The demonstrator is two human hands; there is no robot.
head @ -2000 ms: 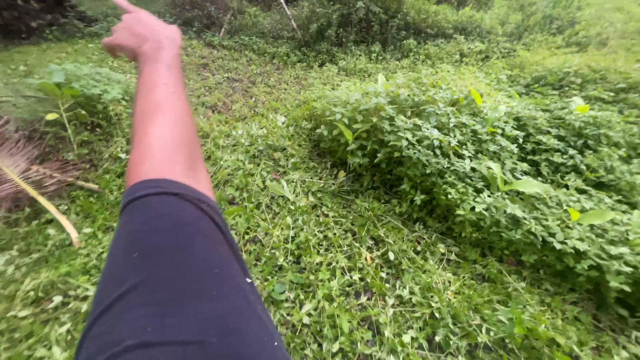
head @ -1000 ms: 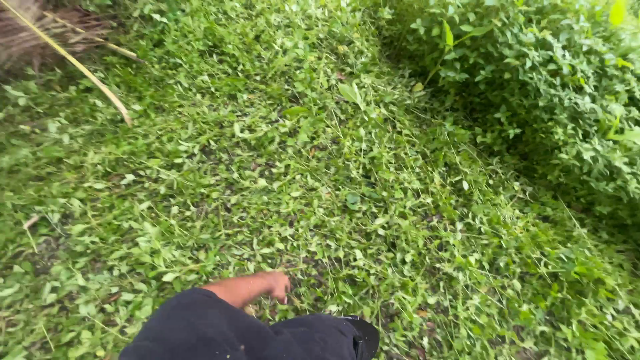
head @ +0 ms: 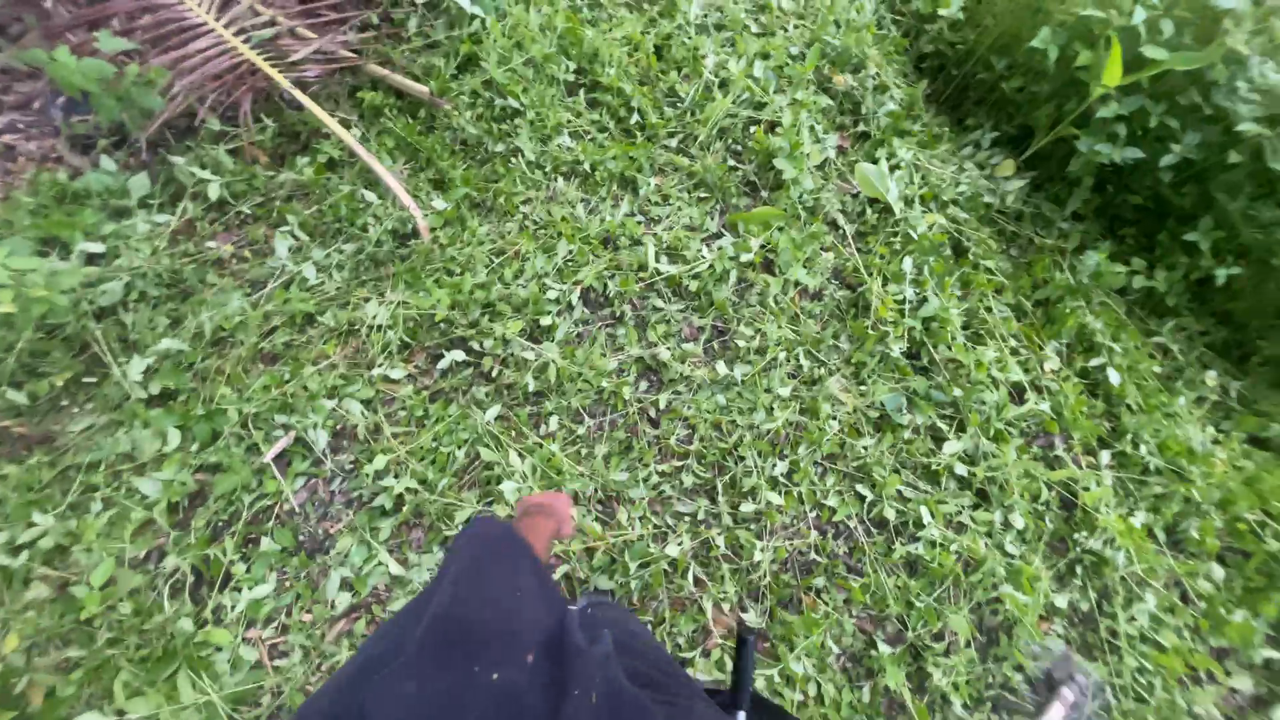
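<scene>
My left hand (head: pixel 545 515) shows low in the head view, just beyond the dark sleeve (head: pixel 470 630). It hangs over low green ground plants (head: pixel 680 400); its fingers are blurred and partly hidden, so whether they are closed is unclear. Nothing can be made out in it. Close to the bottom edge, right of the dark clothing, a thin black rod (head: pixel 743 665) stands upright. A blurred greyish object (head: pixel 1068 688) shows at the lower right; its kind cannot be told. My right hand is out of view.
A dry palm frond (head: pixel 335 125) with a pale midrib lies at the upper left, beside a leafy plant (head: pixel 95 80). Taller, dense bushes (head: pixel 1180 170) rise along the upper right. A short dry twig (head: pixel 280 447) lies among the plants at the left.
Two seconds ago my left arm was stretched forward with a finger extended; it has since come back low, near my body. The view has tilted down. The black rod and blurred object now show.
</scene>
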